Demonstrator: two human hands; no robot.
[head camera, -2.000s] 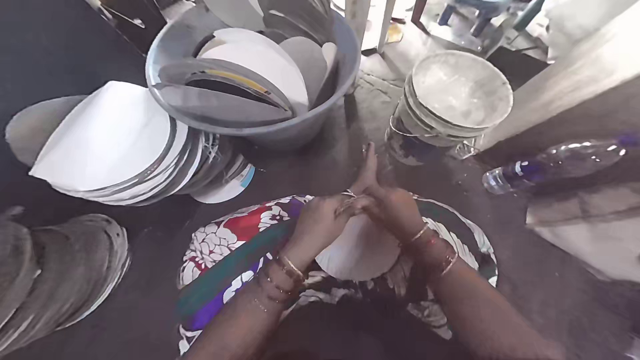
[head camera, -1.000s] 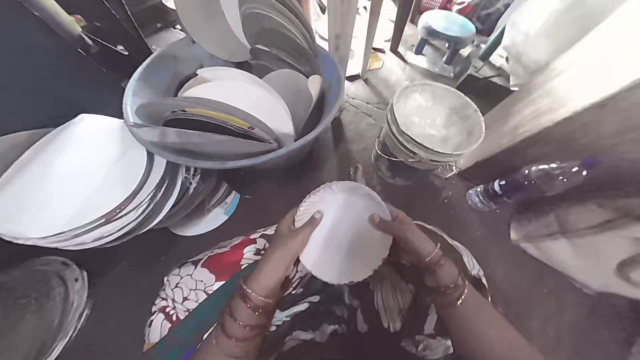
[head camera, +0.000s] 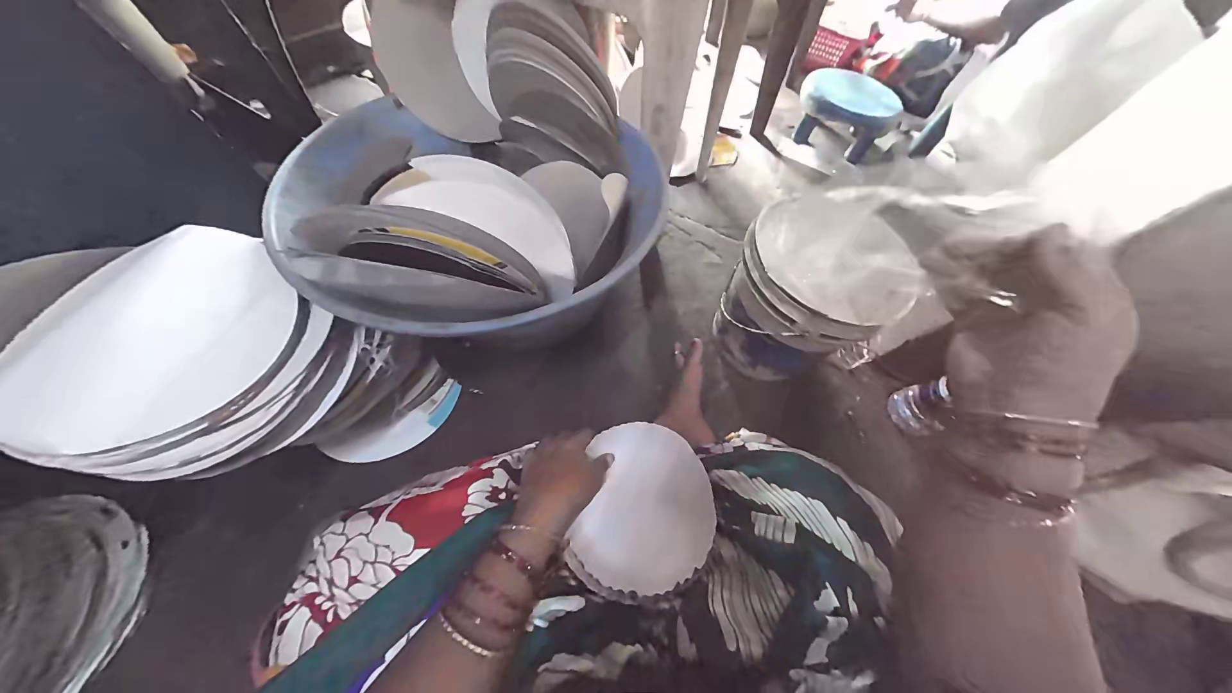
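Observation:
A stack of round, white, scallop-edged paper plates (head camera: 647, 515) rests over my lap on the patterned cloth. My left hand (head camera: 563, 481) grips it by its left edge. Raised at the right, my right hand (head camera: 1035, 318) is blurred, beside the rim of a stack of pale buckets (head camera: 833, 260). A pale, blurred streak, perhaps a sheet or film, runs from its fingers over the bucket rim; whether the fingers hold it is unclear.
A blue-grey basin (head camera: 462, 327) holds grey and white discs. Large white discs (head camera: 154, 346) are stacked at the left, grey ones (head camera: 67, 587) below them. A bottle (head camera: 919, 404) lies under my right wrist; a blue stool (head camera: 852, 96) stands farther back.
My right hand has let go of the plates and moved up to the right, beside the buckets. My left hand still holds the plates, which now lie lower over my lap.

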